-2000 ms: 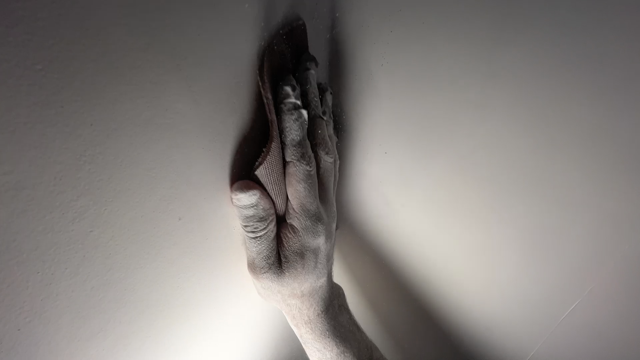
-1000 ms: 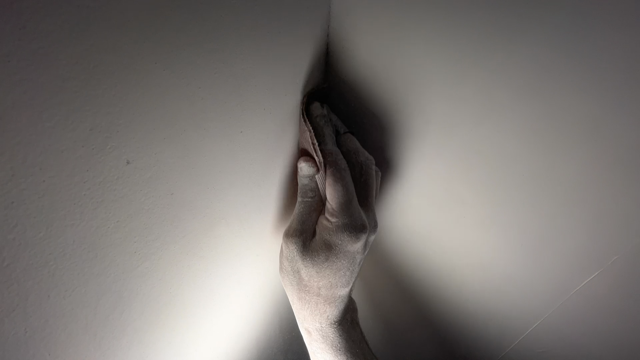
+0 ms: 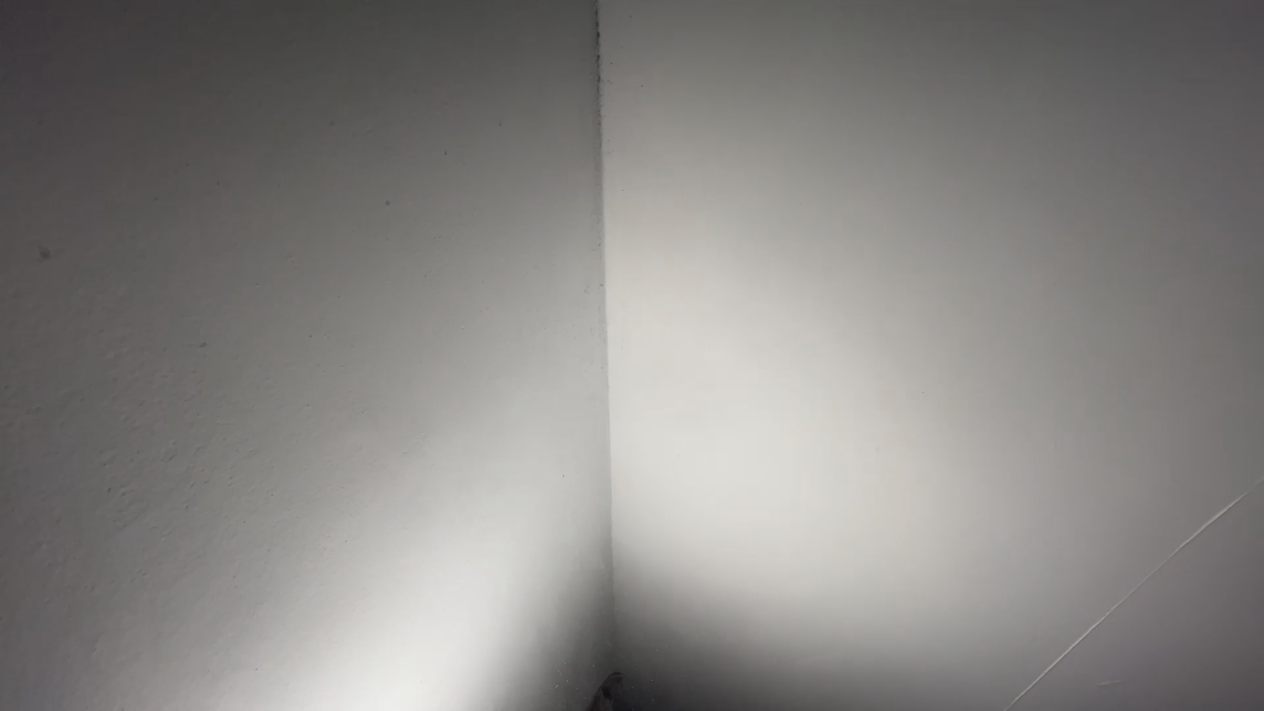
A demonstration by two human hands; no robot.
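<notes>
Two pale painted walls, the left wall (image 3: 247, 375) and the right wall (image 3: 839, 375), meet at an upright inside corner (image 3: 605, 326). At the bottom edge of the view, right in that corner, a small dark tip (image 3: 608, 691) shows. It is a bit of my right hand or of the folded sheet that hand held before; which one cannot be told. The rest of my right hand lies below the view, so its grip is hidden. My left hand does not show.
Small bumps and specks mark the left wall. A thin raised line (image 3: 1126, 594) runs slantwise across the lower right wall. Dark specks follow the upper part of the corner. A shadow (image 3: 711, 642) spreads over the bottom of the right wall.
My right hand, earlier flat against the left wall and then in the corner with a thin folded sheet, has moved down almost wholly out of view.
</notes>
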